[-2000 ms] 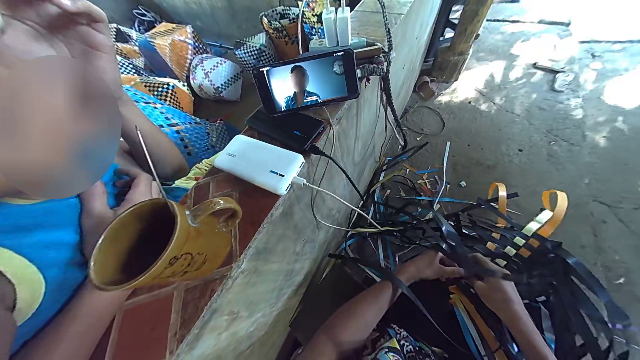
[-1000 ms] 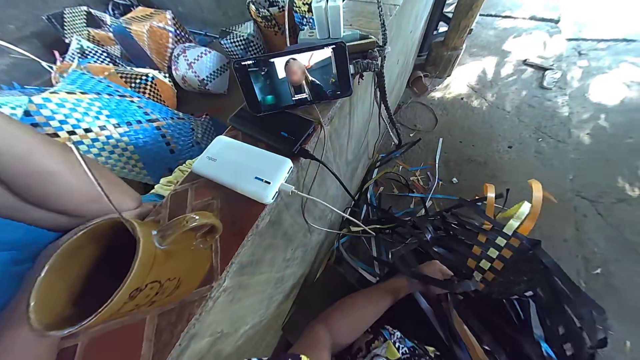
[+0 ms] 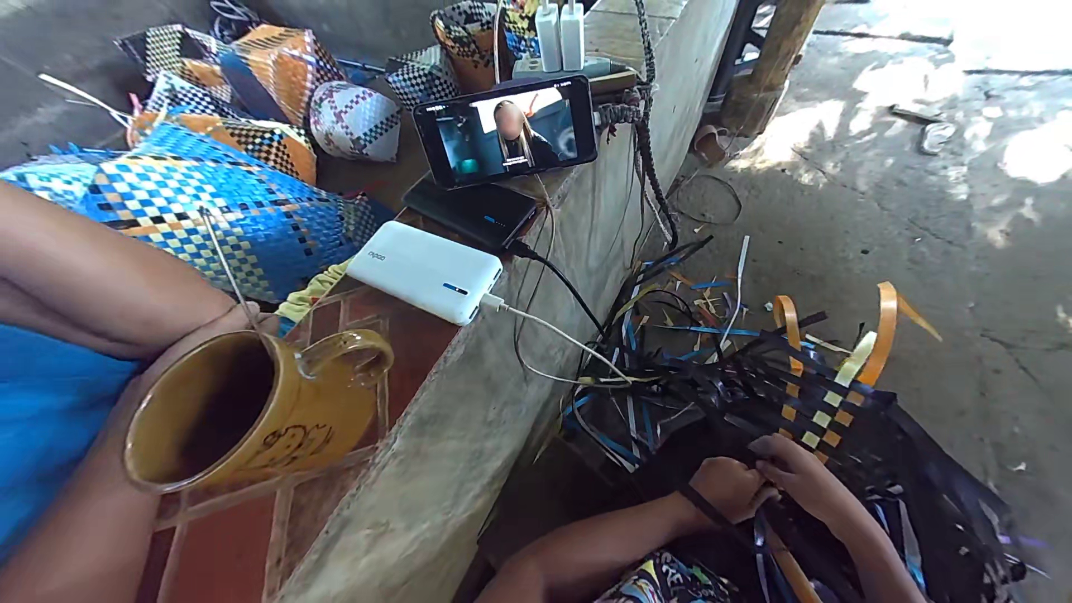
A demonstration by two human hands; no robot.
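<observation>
At the lower right, my left hand (image 3: 730, 488) and my right hand (image 3: 791, 469) meet over a partly woven piece of black plastic strips (image 3: 913, 444). Both hands are closed on black strips, with fingertips close together. Orange strips (image 3: 878, 335) and a pale yellow strip (image 3: 852, 366) cross the black ones in a checked pattern just beyond my right hand, their ends curling up. Loose black strips hang below the hands. Which strip each hand grips is partly hidden by the fingers.
On the tiled ledge (image 3: 222, 548) are a brown mug (image 3: 335, 410) with a spoon, a white power bank (image 3: 425, 272), a black power bank (image 3: 469, 209) and a propped phone (image 3: 507, 130). Cables run down its side. Another person's arm (image 3: 100, 268) is at left, near woven baskets (image 3: 218, 201).
The other person's raised hand, seen at upper left two seconds ago, is gone from there. My right hand, not distinct one second ago, now shows beside my left on the strips.
</observation>
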